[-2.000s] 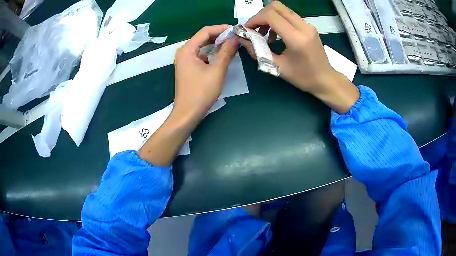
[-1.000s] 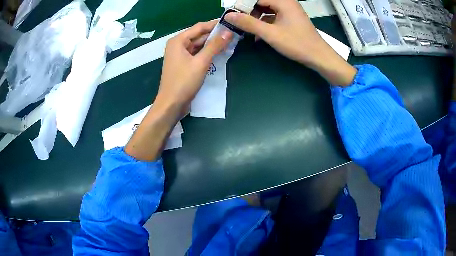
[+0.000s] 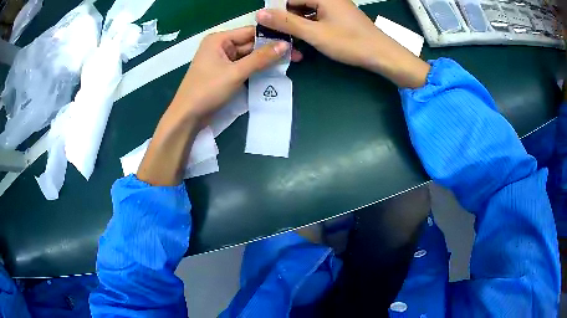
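Observation:
My left hand (image 3: 227,71) pinches a white protective bag (image 3: 270,118) with a printed triangle symbol, which hangs down over the dark green surface. A black device (image 3: 267,31) shows between both hands at the top of the bag. My right hand (image 3: 317,28) holds the device's upper part, where a white length sticks up past the frame's top edge. I cannot tell how far the device sits in the bag. Loose bags (image 3: 202,152) lie partly under my left wrist.
A white tray (image 3: 435,38) at the upper right holds bagged devices and rows of grey-silver units. A white card (image 3: 400,36) lies beside it. Crumpled clear plastic (image 3: 43,74) and white film (image 3: 93,105) lie at the left. The surface's curved edge runs near my lap.
The black device was hidden in the first frame and now shows against the bag's mouth. The bag now hangs straight down. Both hands have shifted left in the picture.

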